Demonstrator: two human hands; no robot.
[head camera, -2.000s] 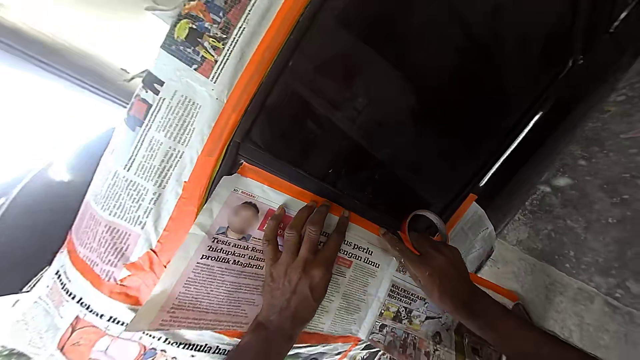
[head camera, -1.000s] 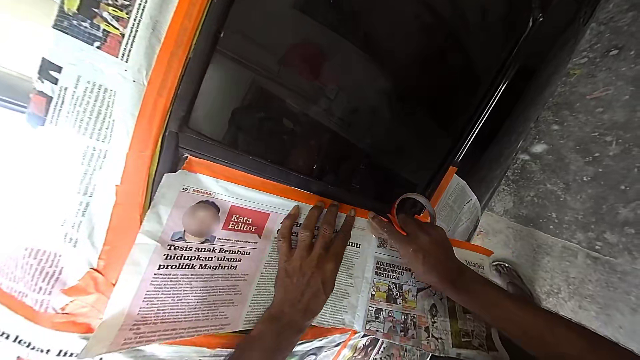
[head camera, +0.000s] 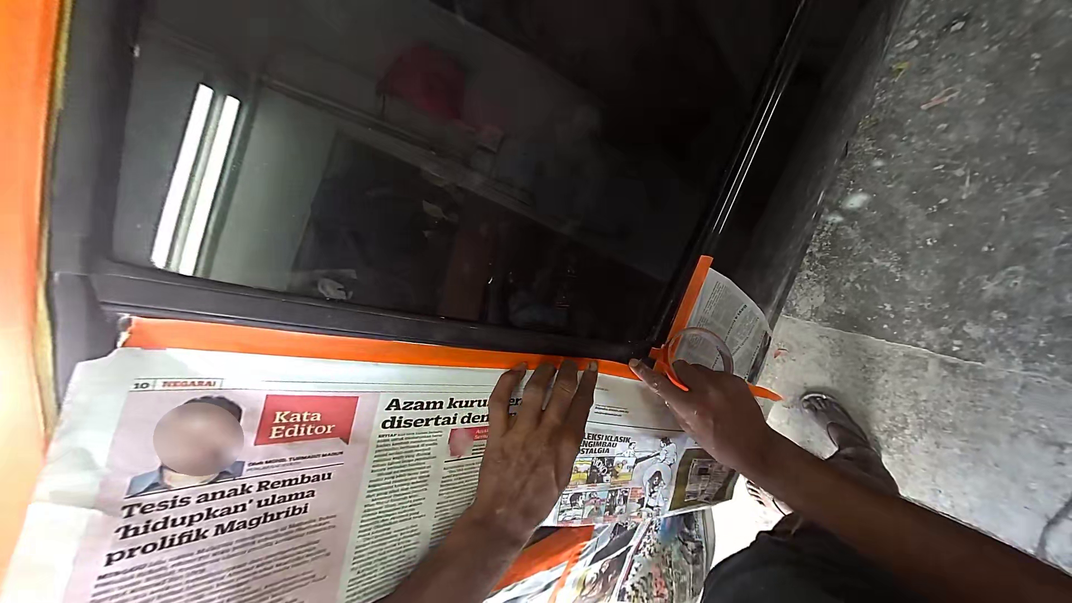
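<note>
A strip of orange masking tape (head camera: 335, 345) runs along the top edge of a newspaper sheet (head camera: 368, 502), against the black frame of a car window (head camera: 435, 193). My left hand (head camera: 536, 444) lies spread on the sheet, fingertips on the tape near its right part. My right hand (head camera: 720, 410) holds the tape roll (head camera: 705, 335) at the window's lower right corner, its index fingertip on the strip. Beside the roll, a shorter orange strip (head camera: 692, 293) runs up the frame with a smaller newspaper piece (head camera: 737, 314) attached.
Glossy black bodywork (head camera: 796, 134) borders the window on the right. Beyond it is a rough concrete floor (head camera: 930, 218), where my sandalled foot (head camera: 833, 414) shows. More orange tape (head camera: 21, 251) lines the left edge. Further printed paper (head camera: 645, 557) and orange tape lie below the sheet.
My left hand has slid right along the taped edge, closer to my right hand. The right hand with the roll has moved to the window corner. The view has shifted closer and rightward.
</note>
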